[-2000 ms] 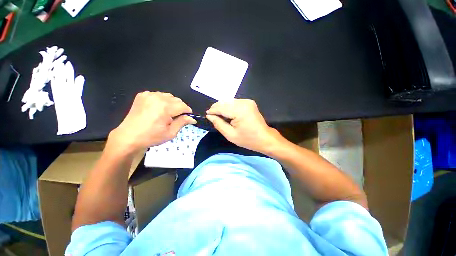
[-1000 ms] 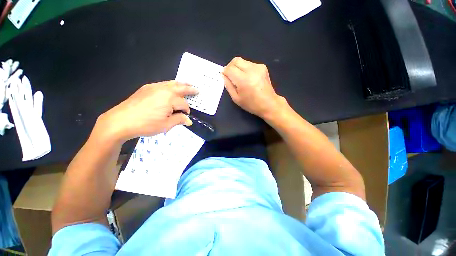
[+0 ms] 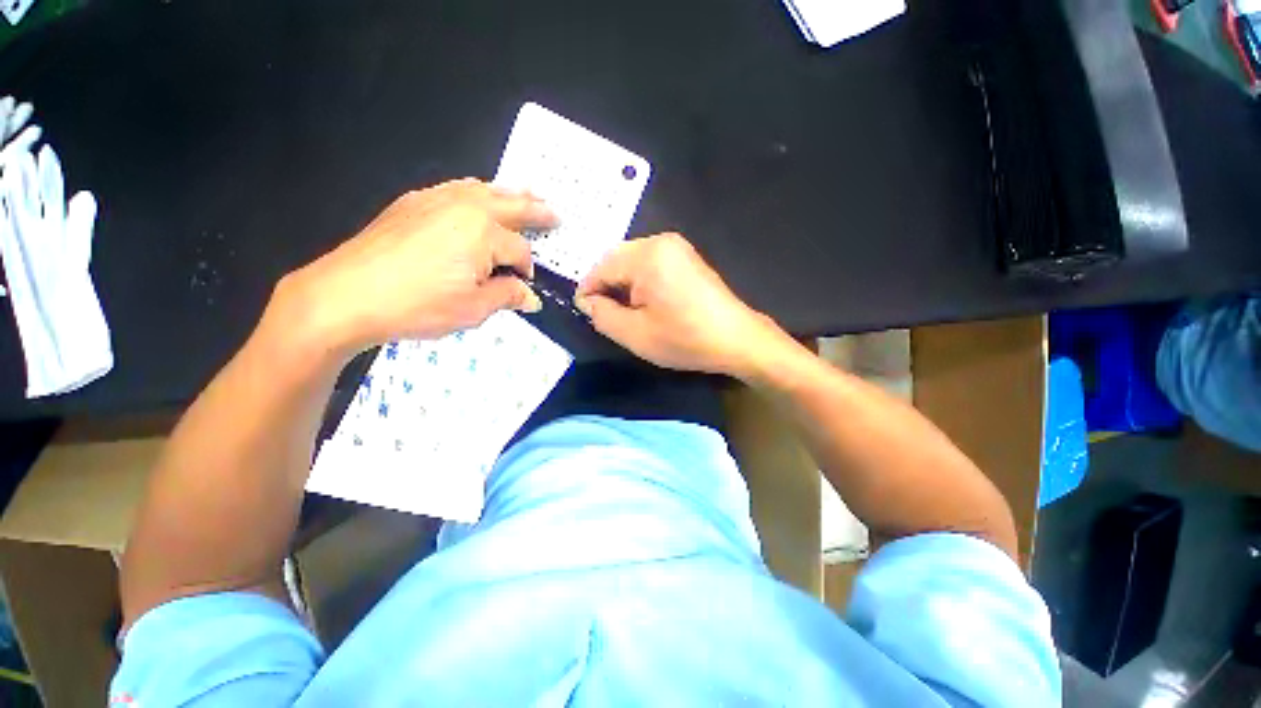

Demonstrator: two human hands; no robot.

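Observation:
A white square plate (image 3: 574, 173) lies on the black mat, with a dark round spot at its right corner and rows of small marks. My left hand (image 3: 443, 263) rests fingertips on the plate's lower left and holds a glossy black strip (image 3: 556, 299) between thumb and fingers. A white backing paper (image 3: 436, 415) with blue-grey marks hangs below the strip over the bench edge. My right hand (image 3: 664, 304) has its thumb and finger closed at the strip's right end, just below the plate. Whether a small piece is pinched there is too small to tell.
White gloves (image 3: 53, 277) lie at the left. A thick black stack (image 3: 1044, 152) stands at the right, and white plates (image 3: 846, 14) lie at the top. Open cartons (image 3: 979, 429) are below the bench edge. A blue bin (image 3: 1127, 367) and a person's blue sleeve (image 3: 1217, 362) are at the right.
My right hand has moved from the plate's right corner down to the black strip, uncovering the dark spot. My left hand now touches the plate, which has turned its marked face up since the earliest frame.

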